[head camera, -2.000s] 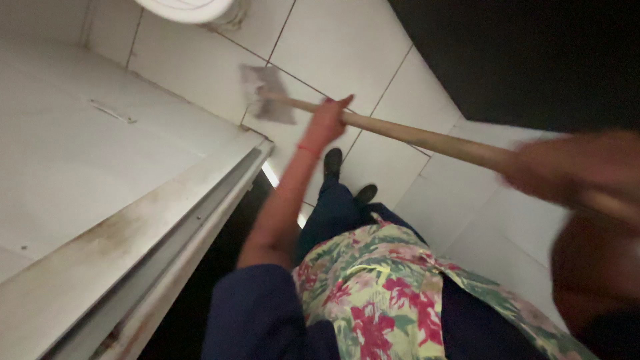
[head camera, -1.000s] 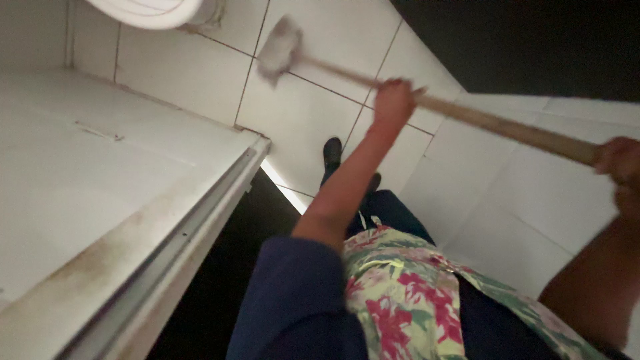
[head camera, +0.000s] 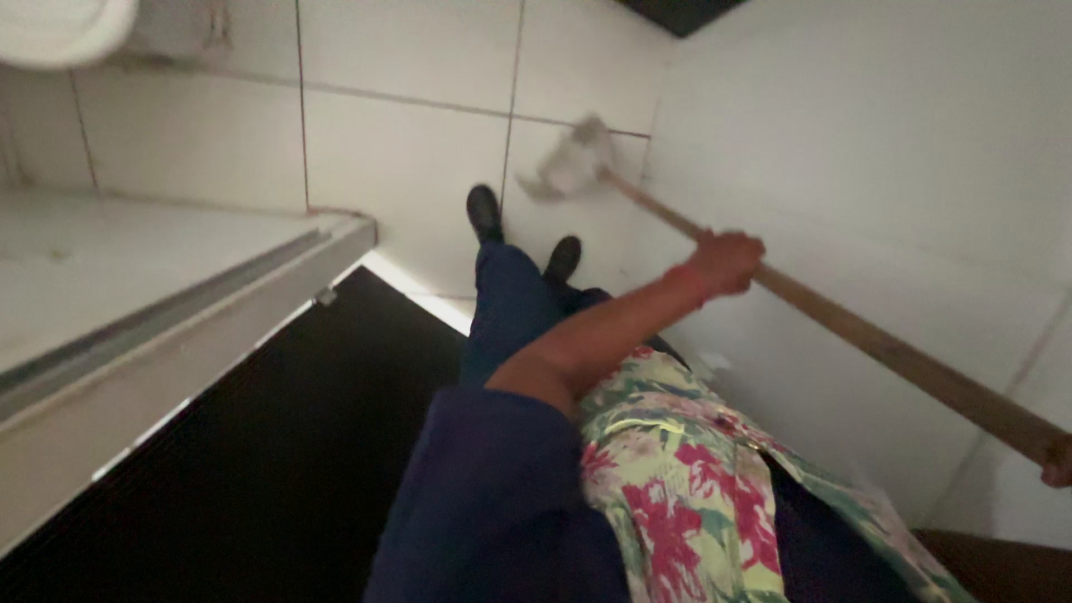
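A mop with a long wooden handle (head camera: 888, 347) runs from the right edge down to its pale, blurred mop head (head camera: 574, 163) on the white floor tiles, near the foot of the white wall. My left hand (head camera: 727, 261), with a red band at the wrist, is closed round the handle at its lower middle. At the right edge, my right hand (head camera: 1059, 462) grips the upper end and is mostly cut off by the frame. My dark shoes (head camera: 483, 211) stand close to the mop head, on its left.
A white toilet base (head camera: 63, 29) is at the top left. A white partition with a metal-framed edge (head camera: 347, 239) juts in from the left, beside a dark door panel (head camera: 293, 419). The white wall (head camera: 871, 159) rises on the right. A floral apron (head camera: 678, 477) covers my front.
The mop head has moved rightward over the tiles, from near the toilet to beside the right wall. Both hands stay on the handle. The view has shifted.
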